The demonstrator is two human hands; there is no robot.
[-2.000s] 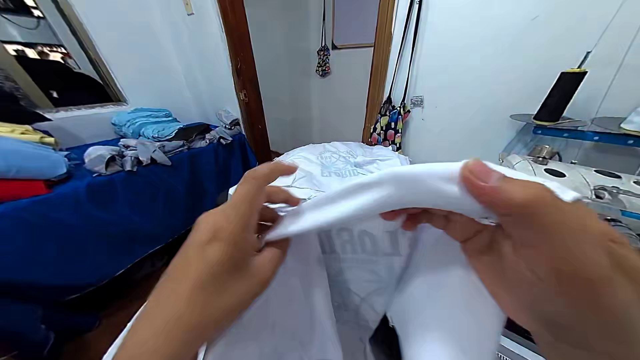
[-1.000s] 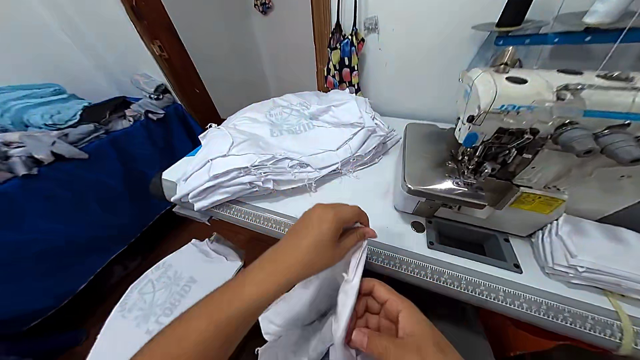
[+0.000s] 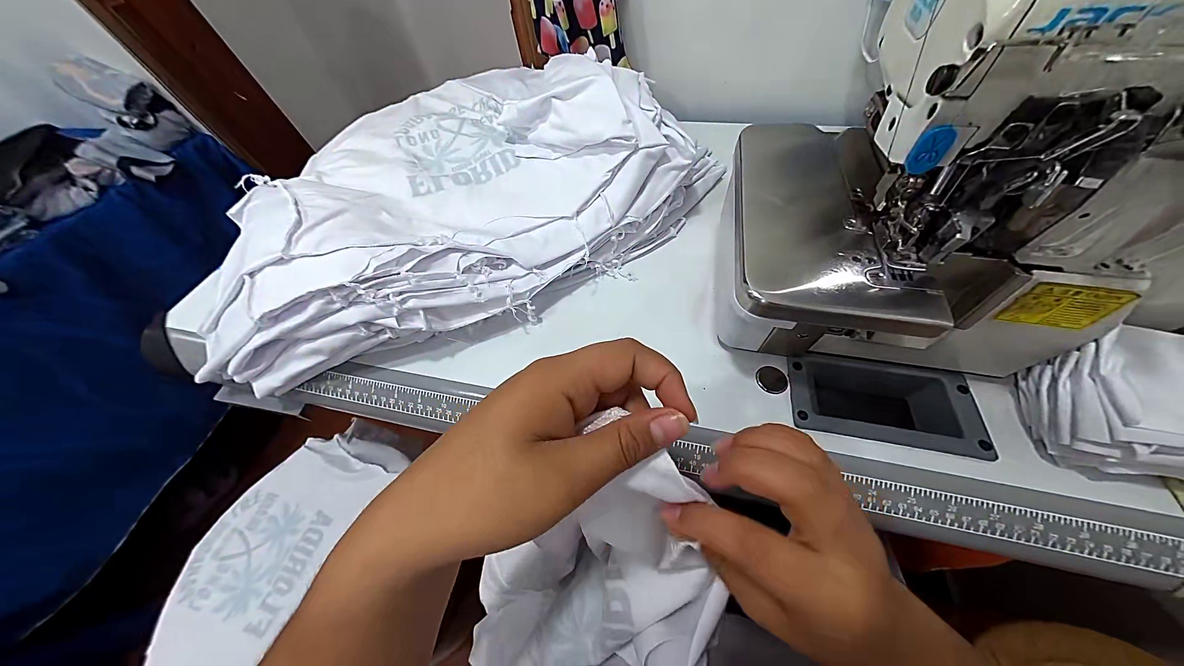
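My left hand point(image 3: 555, 453) pinches the upper edge of a white printed fabric piece point(image 3: 601, 573), held over the table's front edge. Close on its right, my right hand point(image 3: 795, 518) has thumb and fingers at the same cloth's side edge; whether they grip it is hard to tell. The cloth hangs bunched below both hands. Another white printed piece point(image 3: 250, 546) lies lower left, partly behind my left forearm. A stack of white printed fabric pieces point(image 3: 453, 194) with loose thread ends rests on the table. To its right stands an overlock sewing machine point(image 3: 832, 231) with a metal plate.
A measuring scale point(image 3: 1008, 527) runs along the front edge of the white table point(image 3: 555, 324). Folded white cloths point(image 3: 1110, 398) lie at the right, beside a recessed tray point(image 3: 888, 407). A blue-draped surface point(image 3: 102, 370) with dark and grey cloths is on the left.
Two seconds ago both hands held white cloth raised before the view; now they are low at the table's front edge. Since one second ago, the right hand's fingers have shifted on the cloth. The view has tilted down.
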